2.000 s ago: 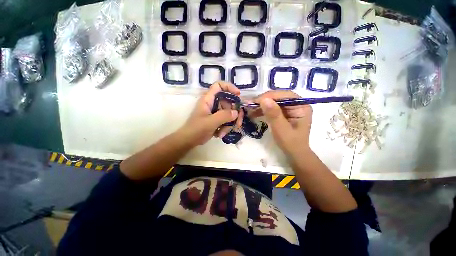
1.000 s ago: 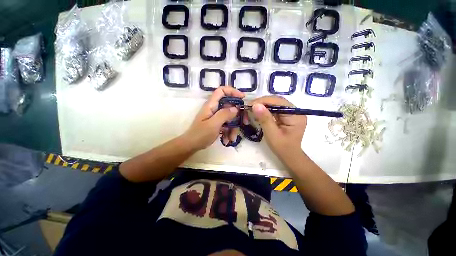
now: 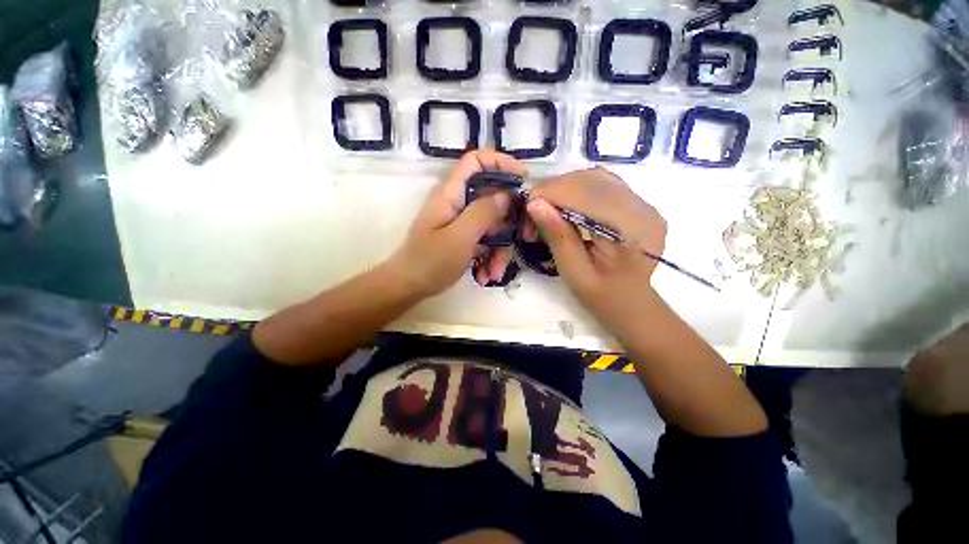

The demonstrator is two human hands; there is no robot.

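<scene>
My left hand (image 3: 452, 228) holds a black square frame (image 3: 489, 189) above the white bench top, fingers around its far and left sides. My right hand (image 3: 604, 228) grips a long slim tool (image 3: 664, 260) like a pen. One end of the tool points back to the right; its other end is at the frame's right side, partly hidden by my fingers. A dark tangled pile of small black parts (image 3: 534, 255) lies below and between my hands, partly covered. Black frames stand in rows in a clear tray (image 3: 404, 80) beyond my hands.
Small black bent pieces (image 3: 808, 78) lie in a column right of the tray. A pale scattered heap (image 3: 786, 239) lies below them. Clear bags with silvery contents (image 3: 136, 106) are at the left, another bag (image 3: 930, 159) at the far right. Part of a person's arm (image 3: 940, 372) shows at the right edge.
The view has shifted, so the tray sits higher in the picture. The tool in my right hand has turned, its rear end now lower and slimmer-looking. My left hand still holds the frame.
</scene>
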